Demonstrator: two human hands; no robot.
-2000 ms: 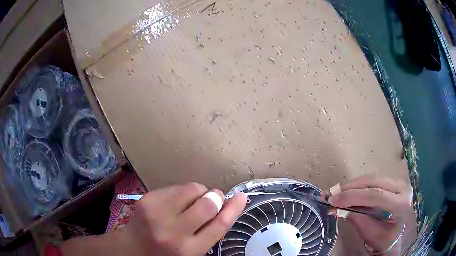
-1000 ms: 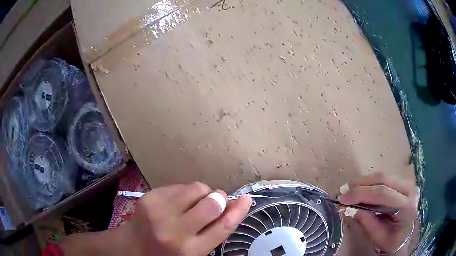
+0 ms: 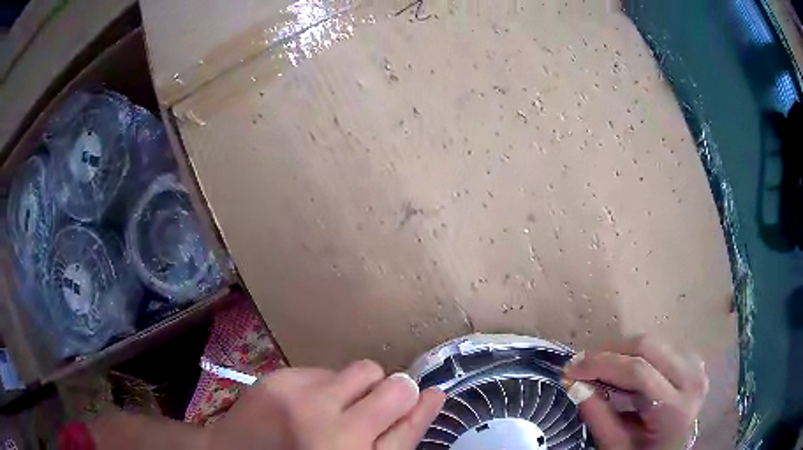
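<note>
The finned round housing (image 3: 502, 400) is at the near edge of the bench, its bottom cut off by the picture's edge. It has a raised silver rim, curved radial fins and a pale centre. My left hand (image 3: 352, 409) is closed at the rim's left side, a white band on one finger. A thin white stick (image 3: 227, 373) sticks out behind it. My right hand (image 3: 638, 387) pinches at the rim's right side, with white bands on its fingertips. A thin dark tool (image 3: 621, 393) shows partly between its fingers; its tip cannot be made out.
The bench is covered with brown cardboard (image 3: 370, 220) bearing dark specks and shiny tape (image 3: 321, 33). An open carton (image 3: 172, 309) with several bagged housings (image 3: 79, 272) stands at the left. A green belt (image 3: 744, 132) with black parts runs at the right. Floral fabric (image 3: 233, 343) shows below the carton.
The housing has tilted and sits lower in view. The right hand has turned and moved left and down, its tool now less visible. The bench and carton have shifted slightly right in view.
</note>
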